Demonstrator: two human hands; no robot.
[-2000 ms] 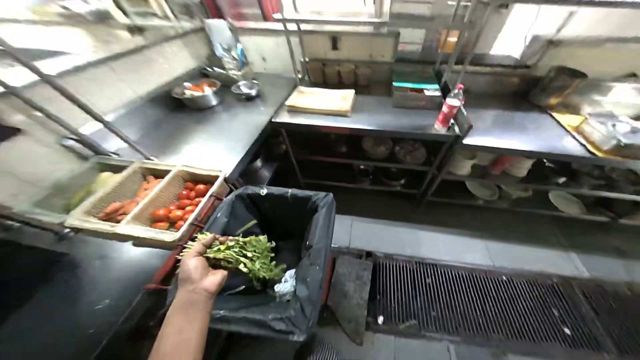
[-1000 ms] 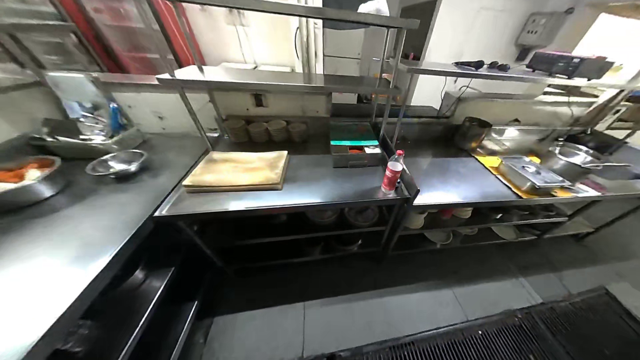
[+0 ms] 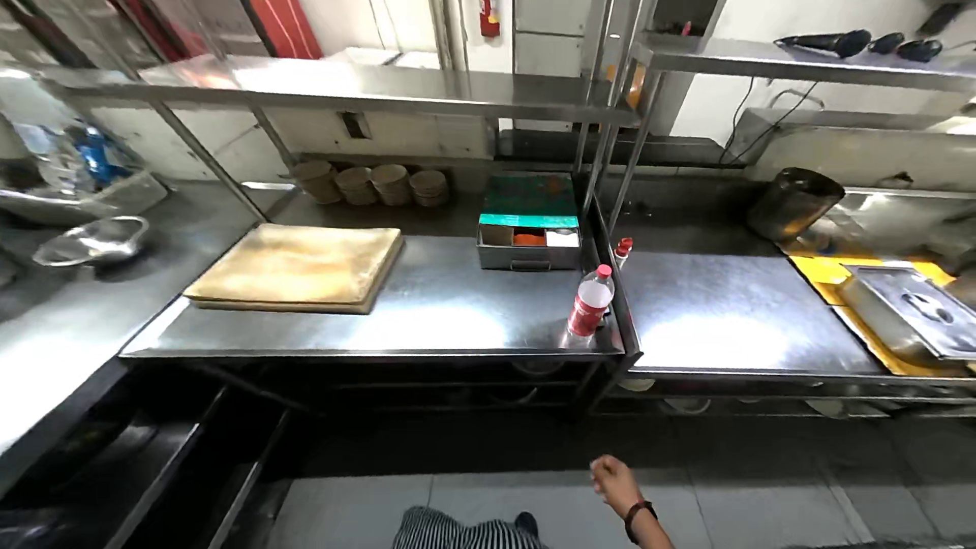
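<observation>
My right hand (image 3: 614,480) hangs low over the floor tiles, fingers curled, with a dark band at the wrist; it appears to hold nothing. My left hand is out of view. Beyond the hand stands a steel table (image 3: 442,305). On it lies a thick, stained cutting board (image 3: 297,263). A plastic bottle with a red cap and red label (image 3: 591,301) stands upright near the table's front right corner. Behind the bottle, to the left, is a metal spice box (image 3: 528,248) with its green lid (image 3: 530,197) raised.
Stacked bowls (image 3: 390,184) stand at the table's back, under a steel shelf (image 3: 366,88). A metal bowl (image 3: 107,240) rests on the left counter. To the right are a tilted pot (image 3: 795,204) and a lidded steel pan (image 3: 907,313) on yellow sheeting. Dark lower shelves edge the tiled floor.
The view has swung away from the bin and vegetable crates. Two seconds ago a hand held leafy greens over the lined bin; now my right hand shows low in view.
</observation>
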